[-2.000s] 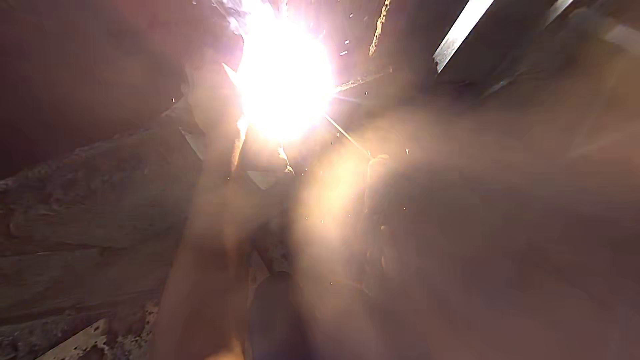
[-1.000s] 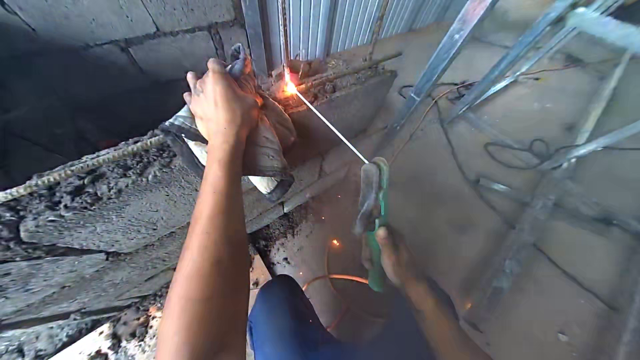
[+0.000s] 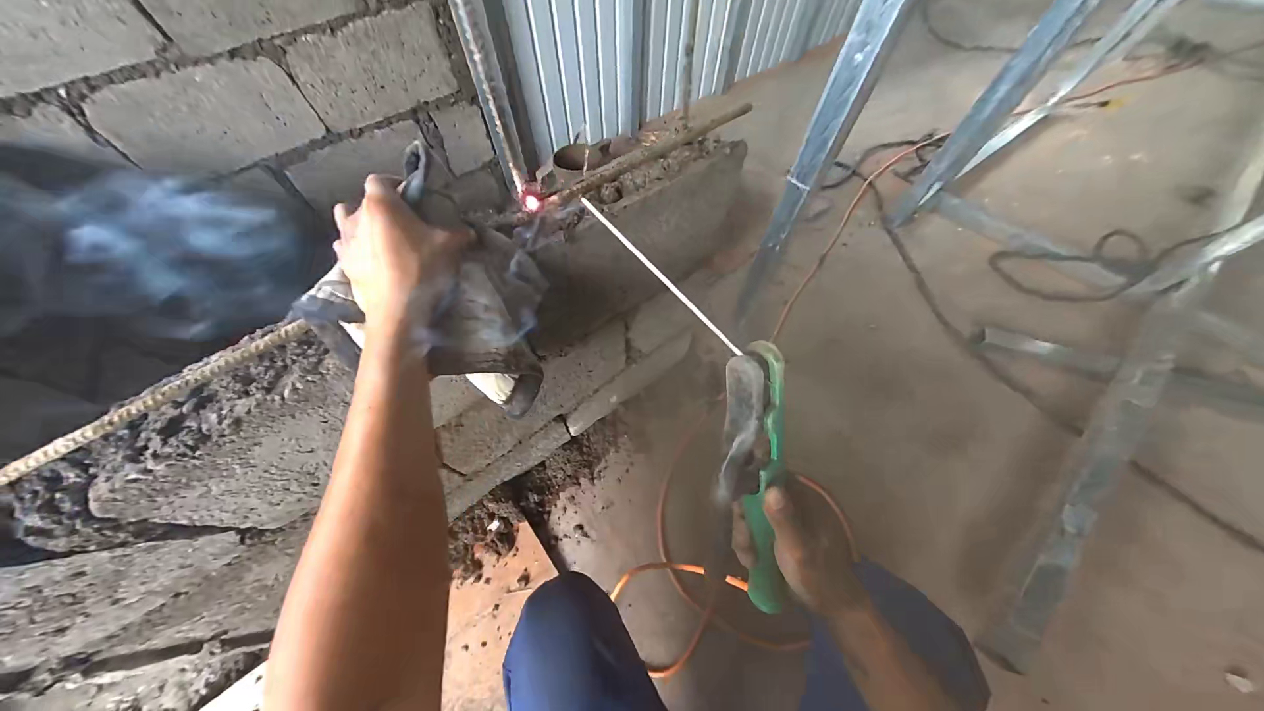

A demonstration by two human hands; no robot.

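Observation:
My right hand point(image 3: 790, 553) grips a green electrode holder point(image 3: 768, 474), which clamps a thin white welding rod point(image 3: 662, 276). The rod's tip lies just right of a glowing red spot point(image 3: 532, 201), apart from it. That spot is at the foot of an upright steel bar point(image 3: 491, 94), where it meets a rebar point(image 3: 662, 150) lying along the block wall's top. My left hand point(image 3: 390, 242) is closed on a crumpled grey cloth point(image 3: 479, 296), left of the glow; what lies under the cloth is hidden.
A concrete block wall point(image 3: 207, 109) and corrugated metal sheet point(image 3: 573, 69) stand behind. Low blocks point(image 3: 642, 227) run diagonally, with a ribbed rebar point(image 3: 158, 395) at left. Galvanized steel profiles point(image 3: 829, 118), dark cables point(image 3: 928, 286) and an orange cable point(image 3: 681, 568) lie at right. Smoke point(image 3: 188, 237) drifts at left.
Two seconds ago a white glare covered the work; one second ago a bright flame showed at the rod's tip. Now only a small red glow remains, and the tip is apart from it.

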